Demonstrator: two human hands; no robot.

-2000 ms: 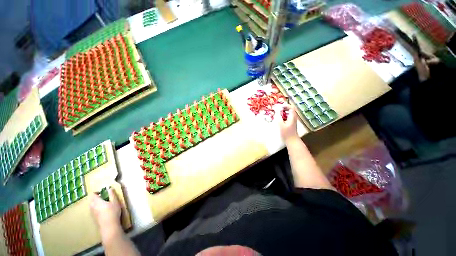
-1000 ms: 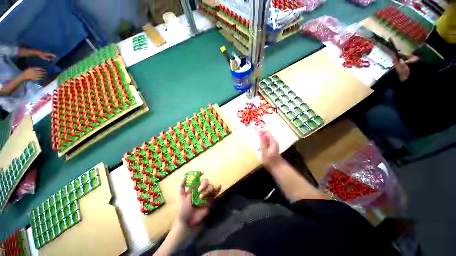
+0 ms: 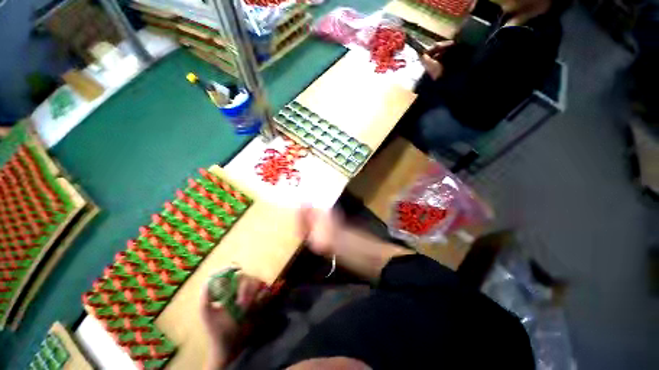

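My left hand (image 3: pixel 233 307) is low in the view, over the near edge of the cardboard sheet (image 3: pixel 261 238). It holds a green unit (image 3: pixel 225 286), with some red showing beside the fingers. My right hand (image 3: pixel 318 225) is blurred, just off the cardboard's right end; whether it holds anything cannot be told. Rows of fitted units (image 3: pixel 155 259), green with red parts standing up, lie on the cardboard to the left. A loose red pile (image 3: pixel 278 165) lies on the white surface beyond my right hand.
Bare-unit array (image 3: pixel 324 136) lies right of the metal post (image 3: pixel 249 69). Blue pen pot (image 3: pixel 240 114) stands by the post. Stacked layers (image 3: pixel 32 209) are at left. An open carton (image 3: pixel 383 175) below the bench holds a parts bag (image 3: pixel 426 214). A person (image 3: pixel 498 72) sits at upper right.
The view has swung right, so the bench things sit further left. My left hand has moved from the bare-unit sheet to in front of me with green. My right hand has drawn back from the red pile.
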